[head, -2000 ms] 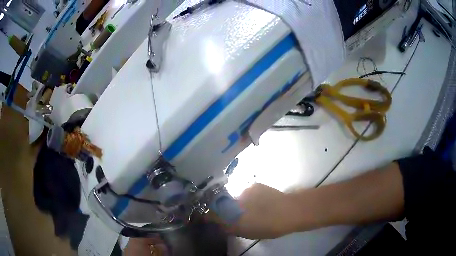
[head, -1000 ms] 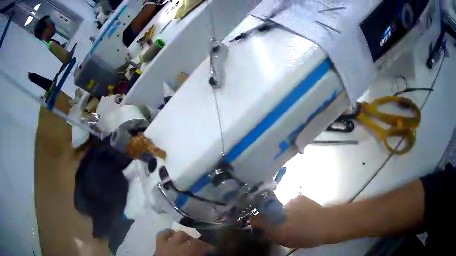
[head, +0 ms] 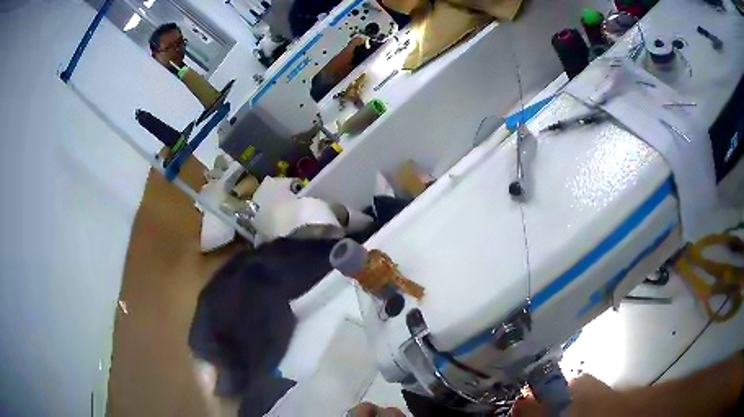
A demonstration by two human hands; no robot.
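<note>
The white sewing machine head (head: 489, 236) with a blue stripe runs diagonally through the view. Its metal guard and needle parts (head: 457, 391) are at the lower left end. A dark patch, likely the dark cut piece (head: 424, 404), shows below them at the bottom edge. My left hand (head: 377, 410) shows only as a small bit at the bottom edge, left of this patch. My right hand (head: 571, 397) is at the needle area beside a grey attachment (head: 548, 384). It is partly cut off and its fingertips are hidden. I cannot tell what either hand grips.
A dark fabric pile (head: 245, 313) lies left of the machine. Yellow scissors (head: 708, 273) lie at right under the arm. A pale cloth strip (head: 665, 134) drapes over the arm. Thread cones (head: 569, 50) stand behind. A person (head: 169, 47) is in the far upper left.
The view has swung left and up, so the machine and both hands sit lower and further right. The left hand is now mostly out of the picture. The right hand stays at the needle area.
</note>
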